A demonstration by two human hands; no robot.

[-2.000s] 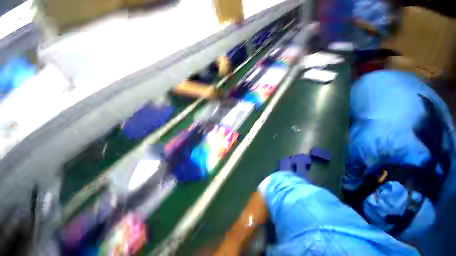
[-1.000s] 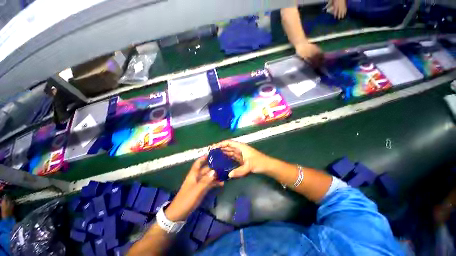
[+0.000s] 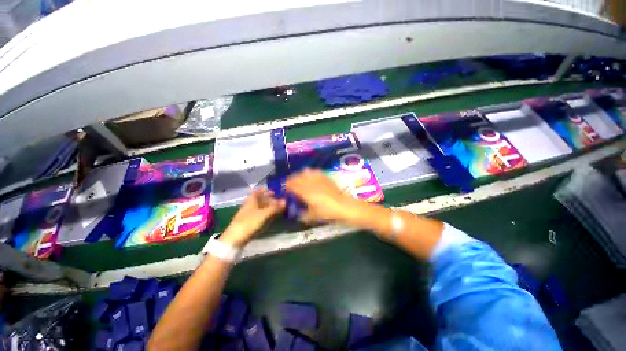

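Observation:
My left hand [image 3: 255, 214] and my right hand [image 3: 317, 197] are together over the near edge of the green conveyor. Both hold a dark navy card piece [image 3: 294, 204], partly hidden by my fingers and blurred. It lies between an open grey-white box tray [image 3: 240, 171] and a printed box lid [image 3: 331, 156] with a colourful swirl. A navy strip [image 3: 278, 147] lies along the tray's right side. Small navy cartons [image 3: 137, 315] lie in a loose heap on the near bench.
More trays and printed lids [image 3: 180, 199] alternate along the belt. Navy card pieces [image 3: 353, 89], a brown carton [image 3: 147, 126] and a clear bag [image 3: 206, 115] lie beyond it. Grey-white sheets [image 3: 597, 206] are stacked at right. A white shelf [image 3: 309, 51] overhangs. A black bag [image 3: 44, 328] is at lower left.
My hands have moved forward from above the near bench to the belt's near edge, with a navy piece still between them. The far worker's hands are no longer in view.

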